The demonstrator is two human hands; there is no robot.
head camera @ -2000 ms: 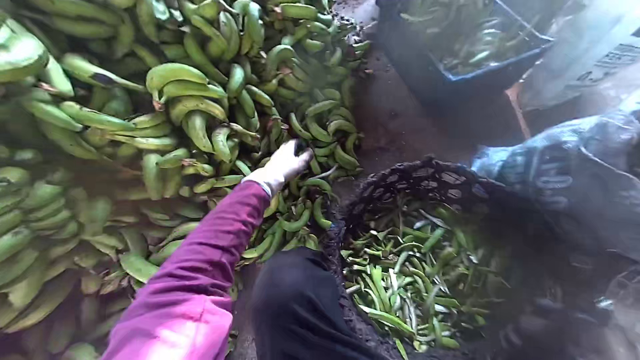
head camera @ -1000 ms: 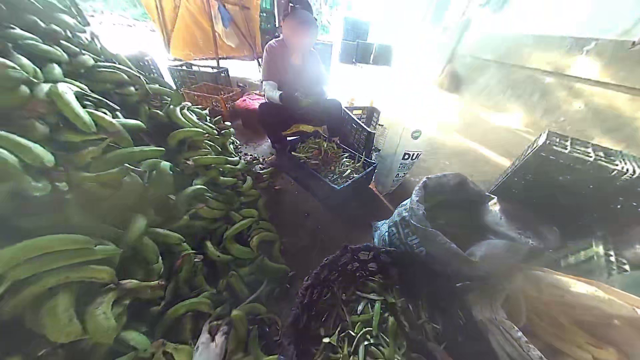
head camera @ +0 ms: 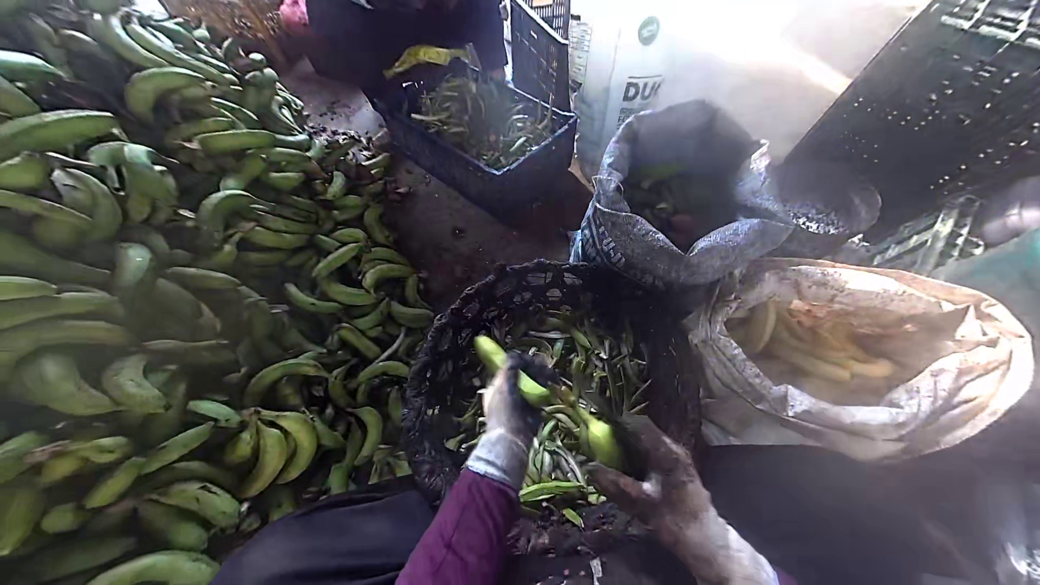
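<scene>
Over a dark woven basket [head camera: 431, 382] of green peels [head camera: 569, 341], my gloved left hand [head camera: 510, 406] grips a green plantain [head camera: 491, 353]. A second green plantain [head camera: 601, 443] joins it near the stem end, beside my right hand [head camera: 654, 479]. My right hand is below and to the right, fingers bent toward that fruit; whether it holds it, or a tool, cannot be made out. The basket sits between my legs, below both hands.
A large heap of green plantains [head camera: 268, 374] fills the left side. A blue crate [head camera: 487, 191] of peels stands ahead near a co-worker's dark-clothed legs [head camera: 349, 41]. To the right are a grey sack [head camera: 691, 252], a white sack [head camera: 812, 414] of peeled fruit [head camera: 821, 349] and a black crate [head camera: 902, 114].
My left hand, at the heap two seconds ago, is now over the basket with green plantains. My right hand has come into view. The view has shifted.
</scene>
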